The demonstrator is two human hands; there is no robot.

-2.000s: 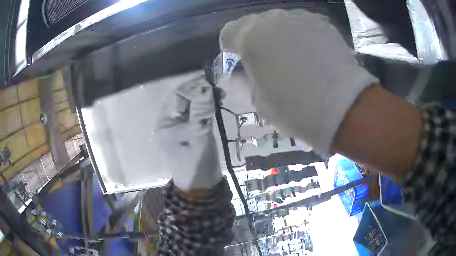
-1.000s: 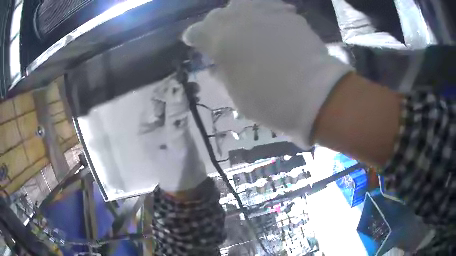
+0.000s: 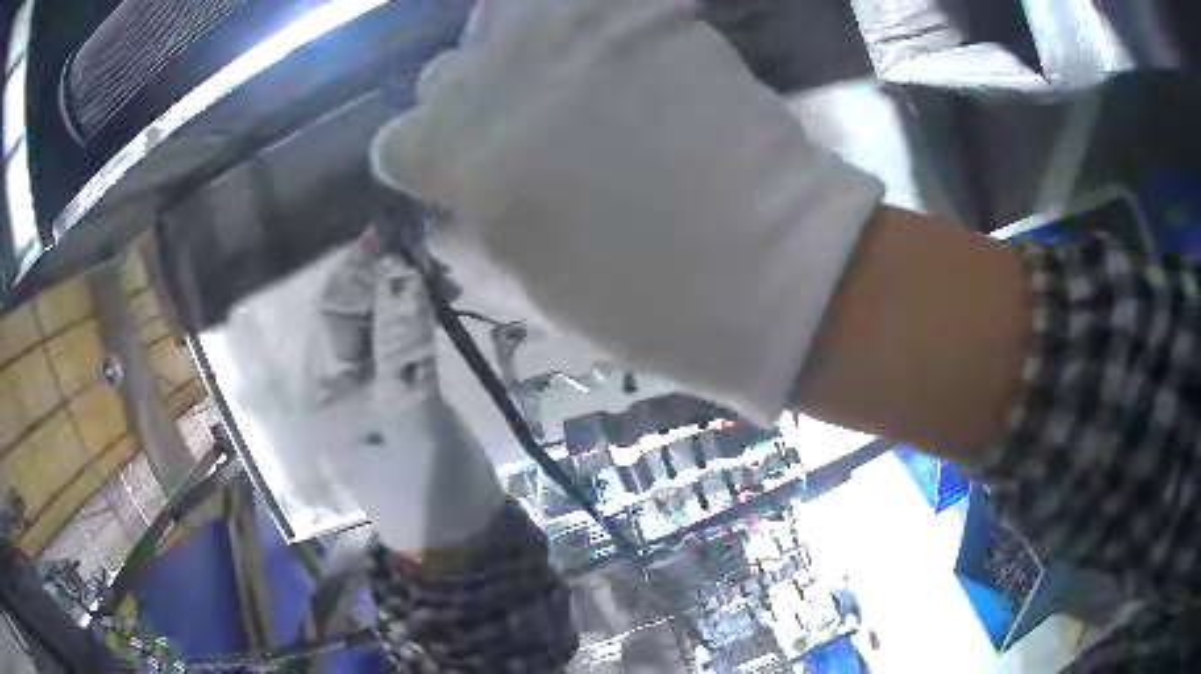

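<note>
My left hand (image 3: 415, 448), in a white glove with dark spots, is raised left of centre. Its curled fingers close on the upper end of a long thin dark rod (image 3: 494, 382), which slants down to the right. My right hand (image 3: 645, 198), in a plain white glove, is large and close at upper centre. Its fingertips are bent down by the rod's top, against a small dark piece (image 3: 408, 227); what they grip is hidden. A pale panel (image 3: 264, 382) with a thin dark edge is behind my left hand.
A dark housing with a bright edge (image 3: 217, 112) spans the upper left. Rows of small metal pieces (image 3: 685, 461) hang beyond the rod. A teal-blue bin (image 3: 994, 566) and blue crate (image 3: 935, 477) are lower right. Yellow-brown panelling (image 3: 66, 382) is at left.
Both hands and the rod's upper end have moved left and slightly down in view. The blue-white patch seen earlier by my right fingertips no longer shows. More hanging pieces are visible.
</note>
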